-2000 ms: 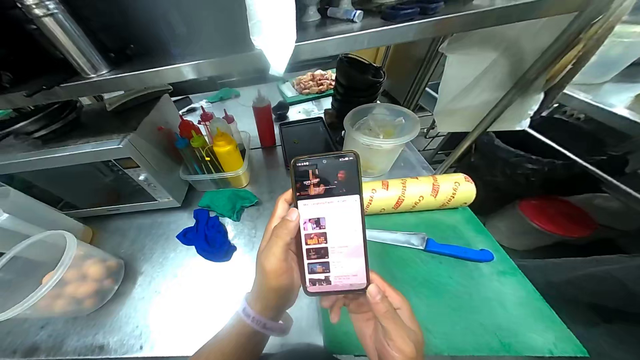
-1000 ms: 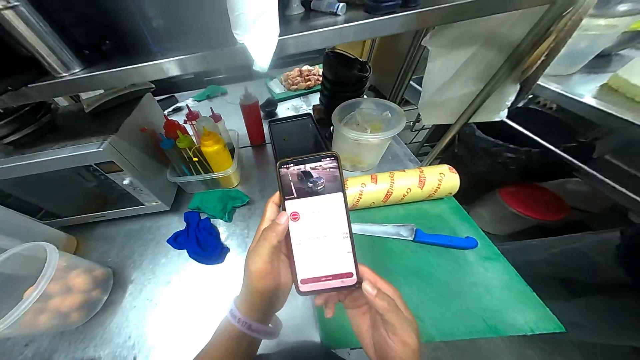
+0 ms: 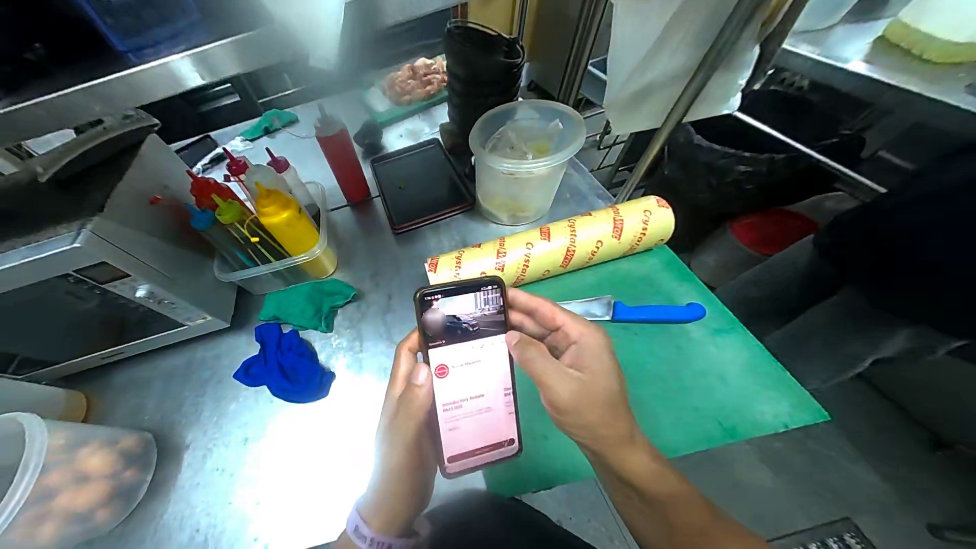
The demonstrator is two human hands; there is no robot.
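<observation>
My left hand (image 3: 404, 435) holds a smartphone (image 3: 471, 381) upright from its left side, with a wristband on that wrist. At the phone's upper right edge is my right hand (image 3: 572, 366), its thumb near the screen and fingers behind the phone. The lit screen shows a picture of a car above a light page with writing. Under and right of the hands lies a green cutting board (image 3: 686, 381). On it rests a knife with a blue handle (image 3: 659, 313), its blade partly hidden by my right hand. A yellow printed roll of cling film (image 3: 564, 242) lies across the board's far edge.
A clear tub (image 3: 526, 171) and a black tray (image 3: 421, 184) stand behind the roll. Squeeze bottles fill a plastic container (image 3: 278, 274) beside a microwave (image 3: 107, 282). Blue (image 3: 286, 366) and green (image 3: 309, 303) cloths lie nearby. A tub of eggs (image 3: 91, 480) is at left; a person's legs (image 3: 846, 297) at right.
My right hand has moved up from the phone's lower corner to its upper right edge. The picture and page on the screen have changed. A person's legs have come into view at right.
</observation>
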